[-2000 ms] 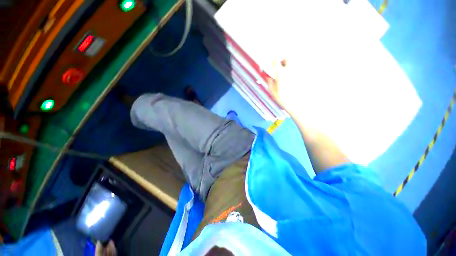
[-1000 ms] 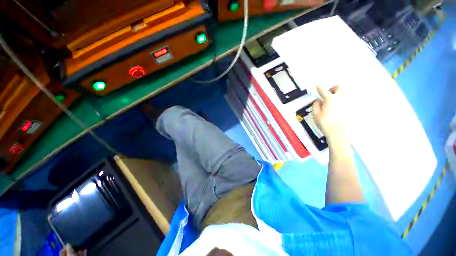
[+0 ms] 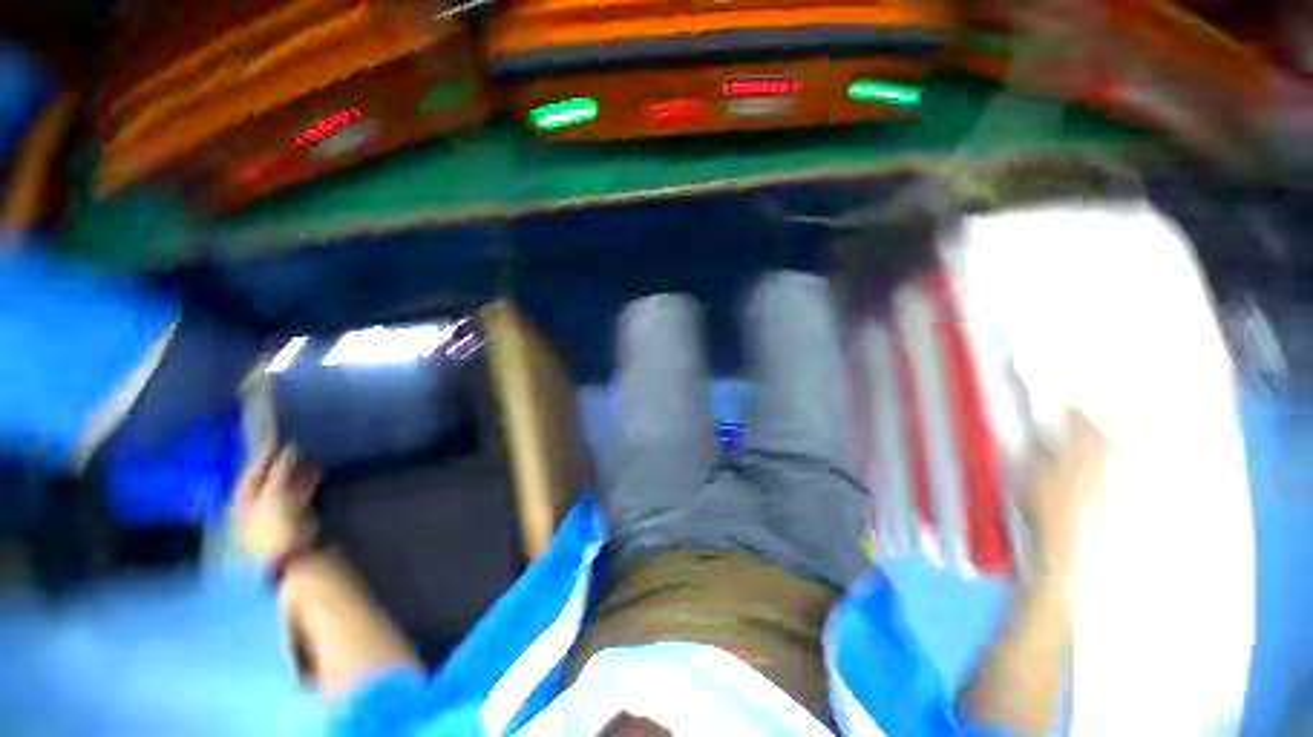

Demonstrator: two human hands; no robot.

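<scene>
The picture is strongly blurred. A glossy black screen assembly (image 3: 377, 410) lies in the black tray (image 3: 411, 540) at left, with bright reflections along its far edge. My left hand (image 3: 274, 504) is at the tray's left edge, near the screen's lower corner; whether its fingers grip anything is unclear. My right hand (image 3: 1058, 482) is over the inner edge of the white foam tray (image 3: 1159, 432) on the stack at right. Its fingers are smeared, and I cannot tell if they hold the tray. The tray pockets are not readable.
Orange-brown presses (image 3: 720, 104) stand on the green bench (image 3: 619, 176) ahead, with green lights and red digits. A carton (image 3: 526, 425) is beside the black tray. Red and white tray edges (image 3: 936, 418) show near my legs. Another person's blue sleeve (image 3: 79, 353) is at far left.
The view has swung left and levelled, so the bench now runs across the top. More of my left hand and forearm shows beside the black tray. The black frames in the white tray no longer show clearly.
</scene>
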